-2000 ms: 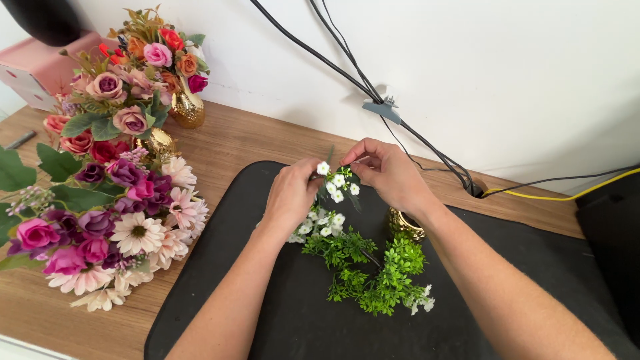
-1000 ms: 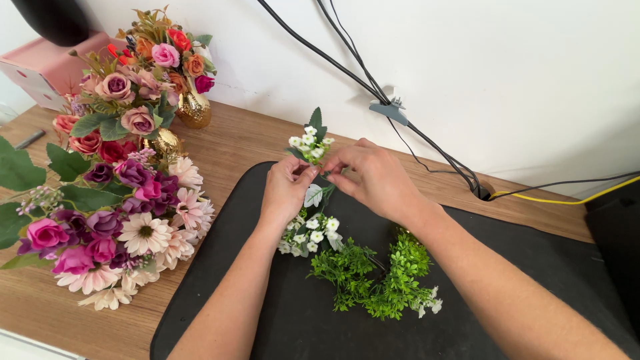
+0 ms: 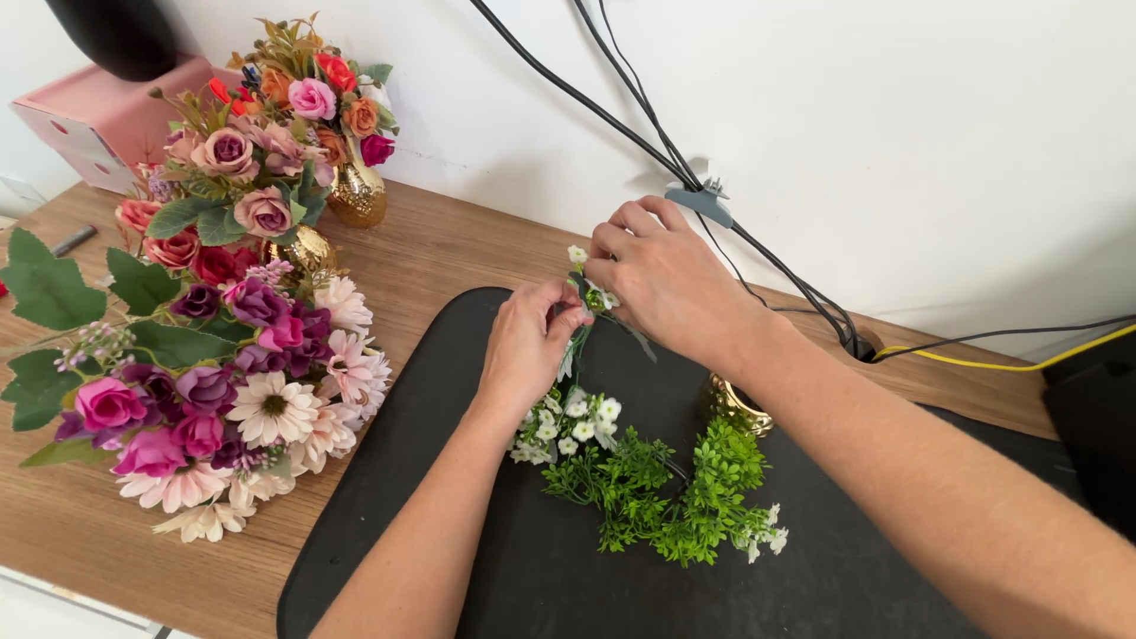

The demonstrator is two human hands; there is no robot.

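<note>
My left hand (image 3: pixel 532 342) pinches the stem of an artificial sprig with small white flowers (image 3: pixel 603 297) between thumb and fingertips. My right hand (image 3: pixel 661 275) is bent over the top of the same sprig, its fingertips at the flowers and partly hidden behind the hand. Below my left hand, a cluster of white artificial flowers (image 3: pixel 572 426) lies on the black mat (image 3: pixel 390 497). Bright green artificial foliage (image 3: pixel 683 515) rests beside it, with a few white blossoms at its right end. Behind the foliage is a shiny gold vase (image 3: pixel 741 408), partly covered by my right forearm.
Purple, pink and cream artificial flowers (image 3: pixel 275 408) lie at the left on the wooden desk (image 3: pixel 444 231). Gold vases (image 3: pixel 358 191) with roses stand behind, near a pink box (image 3: pixel 98 102). Black cables (image 3: pixel 621 129) hang down the wall through a clip; a yellow cable (image 3: pixel 985 362) runs right.
The right hand has risen to the top of the white-flowered sprig. Leaves that stood above the hands one second ago no longer show there.
</note>
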